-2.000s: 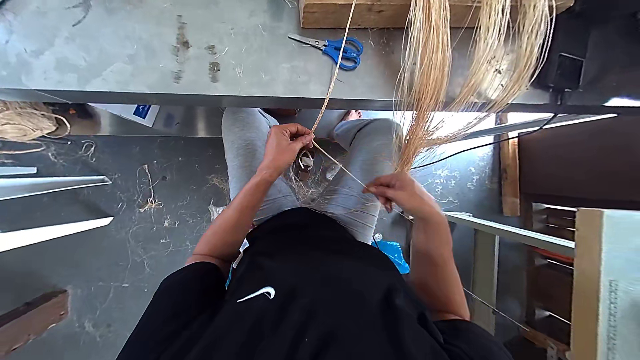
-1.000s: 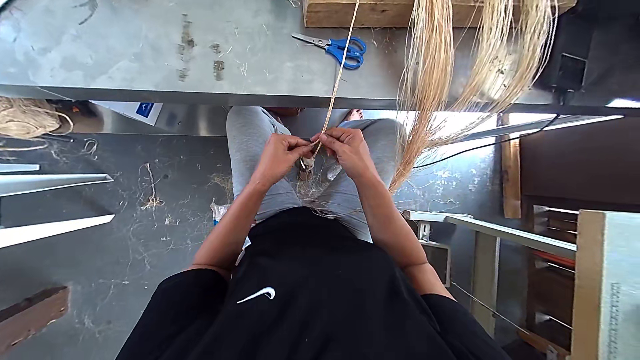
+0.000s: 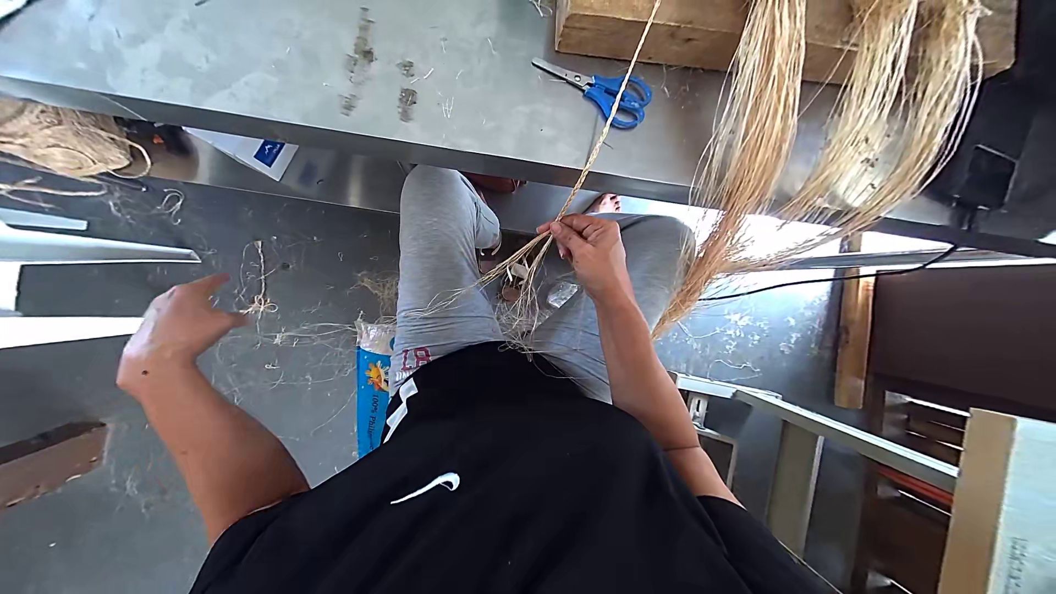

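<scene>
A braided cord of pale plant fiber (image 3: 596,148) runs taut from the top edge of the view down to my right hand (image 3: 590,247), whose fingers pinch its lower end. Loose fiber strands (image 3: 516,262) fan out below that pinch, over my lap. My left hand (image 3: 186,322) is out at the left above the floor, fingers spread, holding nothing. Blue-handled scissors (image 3: 606,89) lie on the metal table just left of and partly behind the cord. Long bundles of loose fiber (image 3: 763,107) hang over a wooden block and the table edge at the right.
The metal table (image 3: 247,74) spans the top, with a wooden block (image 3: 660,33) on it. Coiled fiber (image 3: 62,140) sits at the upper left. A black cable (image 3: 825,282) crosses at the right, above a metal frame (image 3: 858,441). Fiber scraps lie on the floor.
My hands were together at the cord one second ago; my left hand has since let go and swung far out to the left. My right hand still holds the cord's lower end.
</scene>
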